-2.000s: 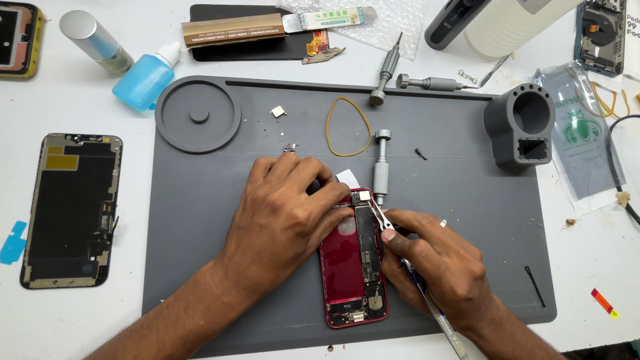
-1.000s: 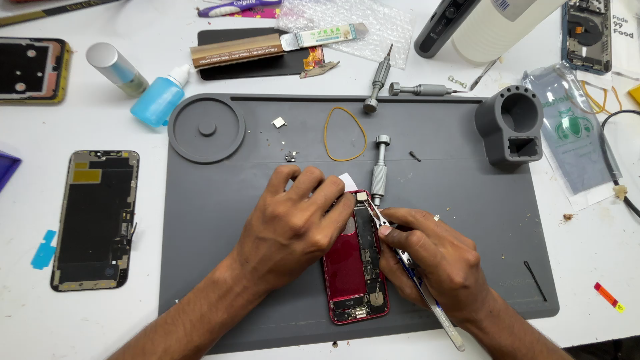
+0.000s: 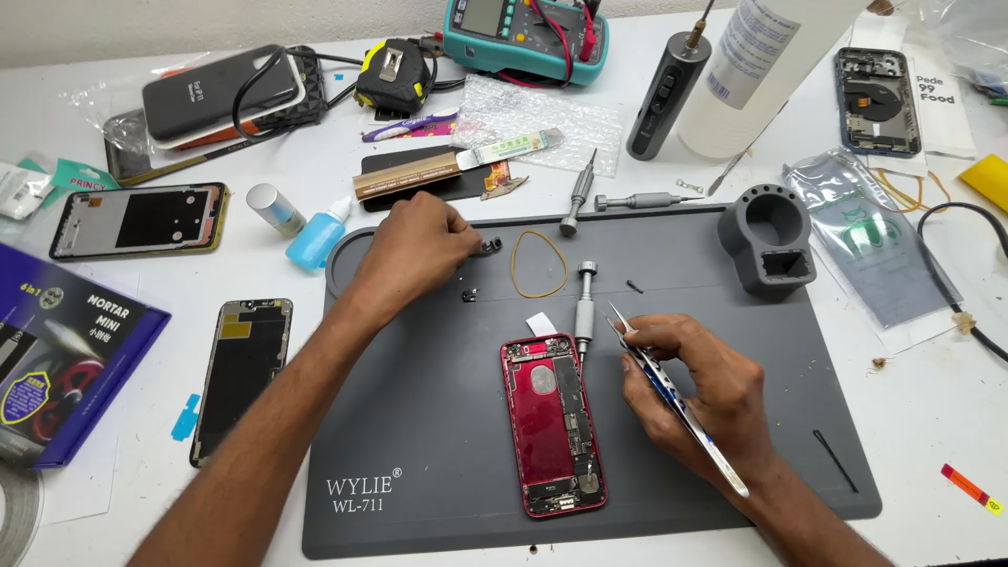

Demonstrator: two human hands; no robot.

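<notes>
An opened red smartphone housing (image 3: 543, 425) lies on the grey repair mat (image 3: 409, 425), its battery bay bare and a circuit board along its right side. My right hand (image 3: 693, 394) holds metal tweezers (image 3: 679, 405), tips apart, just right of the phone's top end. My left hand (image 3: 421, 240) is over the round tray at the mat's upper left, fingertips bent down beside a small dark part (image 3: 490, 246); whether they pinch something is hidden. Another small black part (image 3: 470, 295) lies below. A grey precision screwdriver (image 3: 584, 311) touches the phone's upper right edge.
A rubber band (image 3: 539, 264) lies on the mat beyond the phone. Two more screwdrivers (image 3: 579, 193) lie near its back edge, and a grey tool holder (image 3: 765, 236) stands at back right. Left are a phone screen (image 3: 240, 378) and a blue bottle (image 3: 317, 239); a multimeter (image 3: 524, 35) lies behind.
My left hand has moved from the phone's top to the upper left. My right hand has drawn the tweezers off the phone to the right. The view now takes in more of the table behind.
</notes>
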